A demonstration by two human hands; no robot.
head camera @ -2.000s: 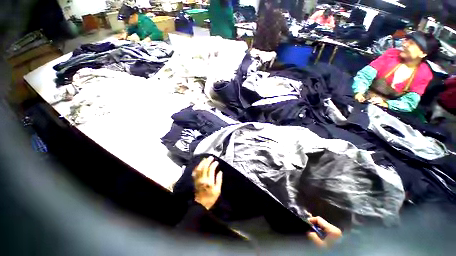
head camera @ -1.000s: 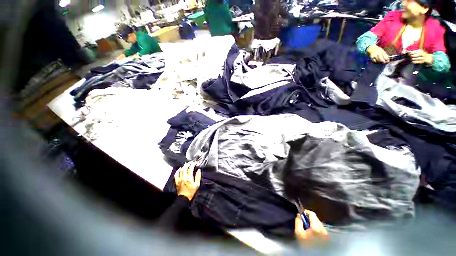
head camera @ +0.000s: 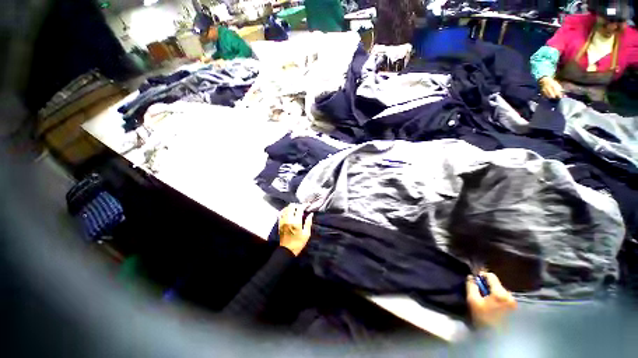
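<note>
A large garment with a crumpled pale grey inside [head camera: 392, 182] and a dark navy-black shell part [head camera: 378, 255] lies over the table's front edge. My left hand [head camera: 295, 228] is at the left end of the dark part, its fingertips on the edge where dark meets grey. My right hand [head camera: 491, 301] is at the right end of the dark part and holds small blue-handled thread snips [head camera: 482, 284], their metal tip towards the grey fabric. The garment edge under my right fingers is hard to make out.
The white table [head camera: 203, 178] carries a cream fabric heap [head camera: 294, 73], a dark and grey pile [head camera: 189, 87] at its far left and navy garments [head camera: 420, 115] beyond. A person in pink [head camera: 570, 52] handles garments at right. A patterned bundle [head camera: 99, 213] is low left.
The dark part, a narrow strip at first, now shows broad and flattened between my hands. The view has shifted. The person in pink has lowered the head and hands.
</note>
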